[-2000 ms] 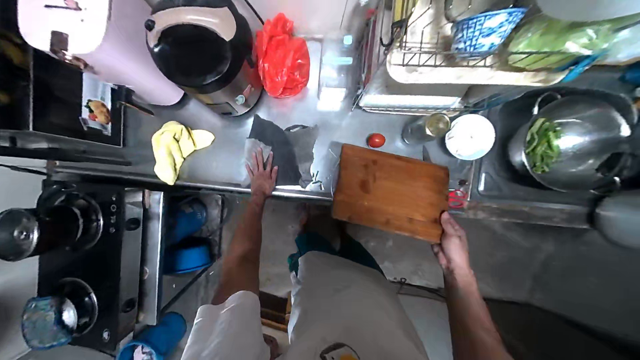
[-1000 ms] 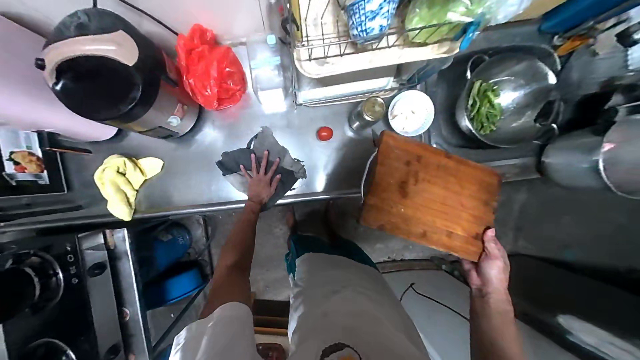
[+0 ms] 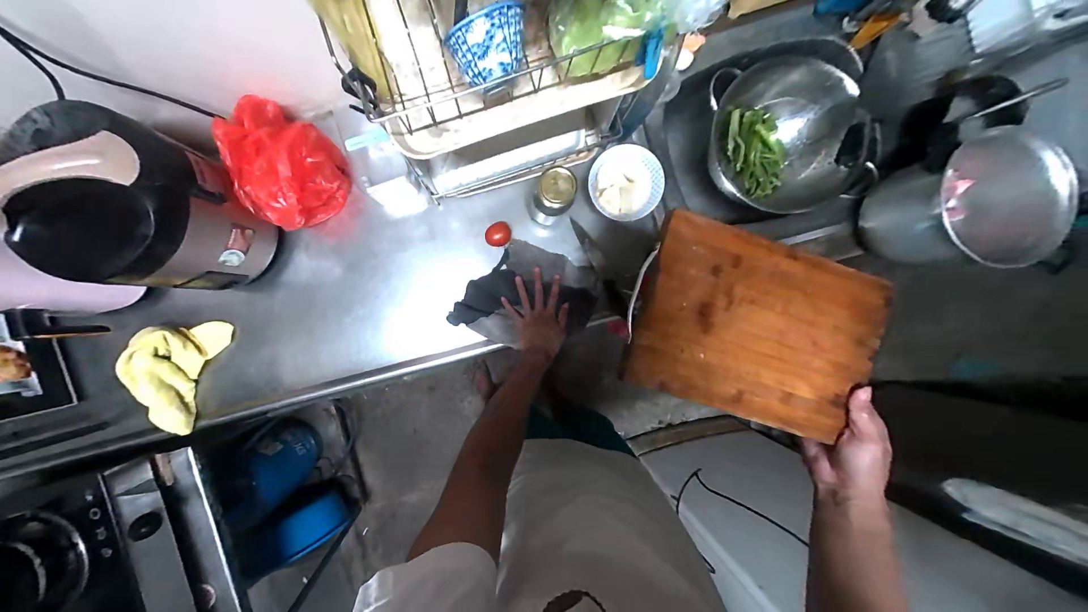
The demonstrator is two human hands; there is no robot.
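Note:
My left hand (image 3: pixel 540 319) lies flat with spread fingers on a dark grey cloth (image 3: pixel 484 299) on the steel counter (image 3: pixel 340 297). My right hand (image 3: pixel 854 450) grips the lower right corner of a wooden cutting board (image 3: pixel 756 323), held tilted off the counter's right part. A small red tomato (image 3: pixel 498 234) sits just behind the cloth. Beside it stand a glass jar with a metal lid (image 3: pixel 557 189) and a white bowl with pale pieces (image 3: pixel 626 183). A knife blade (image 3: pixel 586 245) shows between cloth and board, its handle hard to make out.
At the left are a yellow cloth (image 3: pixel 166 374), an electric cooker (image 3: pixel 127 195) and a red plastic bag (image 3: pixel 280 166). A wire dish rack (image 3: pixel 510 89) stands at the back. The sink (image 3: pixel 684 127) holds a steel pot (image 3: pixel 799 93) with cut greens (image 3: pixel 755 153). A gas stove (image 3: pixel 76 510) is lower left.
My left hand and the dark cloth have moved right along the counter, closer to the tomato. The cutting board has stayed in my right hand. The view has shifted and turned.

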